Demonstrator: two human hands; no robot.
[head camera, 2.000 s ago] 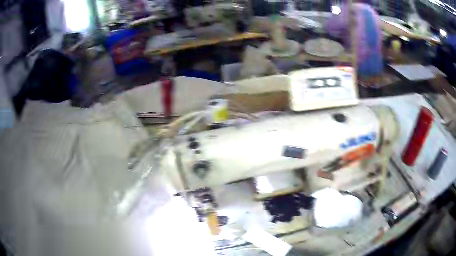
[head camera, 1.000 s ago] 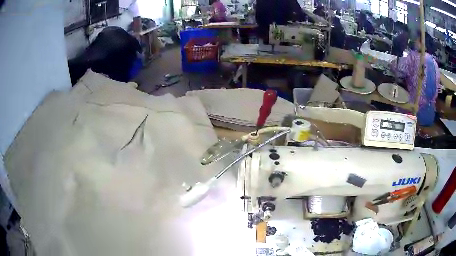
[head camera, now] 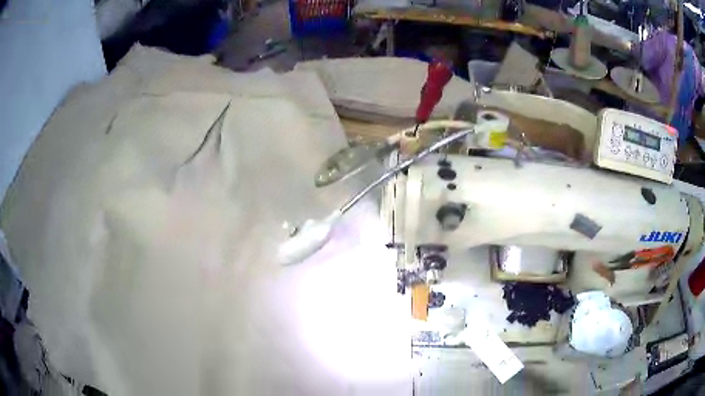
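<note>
No hand shows in the picture. A large beige garment panel [head camera: 162, 232] covers the left side, with a dark slit near its upper middle. The cream lockstitch machine [head camera: 526, 205] with JUKI lettering stands at right. A white care label [head camera: 493, 354] lies on the machine bed in front, right of the small orange edge guide [head camera: 420, 302]. A dark heap of tabs [head camera: 533, 302] lies under the machine arm, with a white label stack [head camera: 601, 325] to its right. The presser foot area is small and partly lost in glare.
A gooseneck lamp [head camera: 307, 241] glares over the cloth beside the needle end. A red-handled screwdriver [head camera: 434, 89] stands upright behind the machine. Orange-handled snips [head camera: 649, 260] rest on the machine. A control panel [head camera: 637, 145] sits on top. A person in pink and blue [head camera: 662, 62] is at upper right.
The view first swung so the machine moved right in the picture, then tilted down, so the machine and cloth appear higher. The white label on the bed shows more fully than one second ago.
</note>
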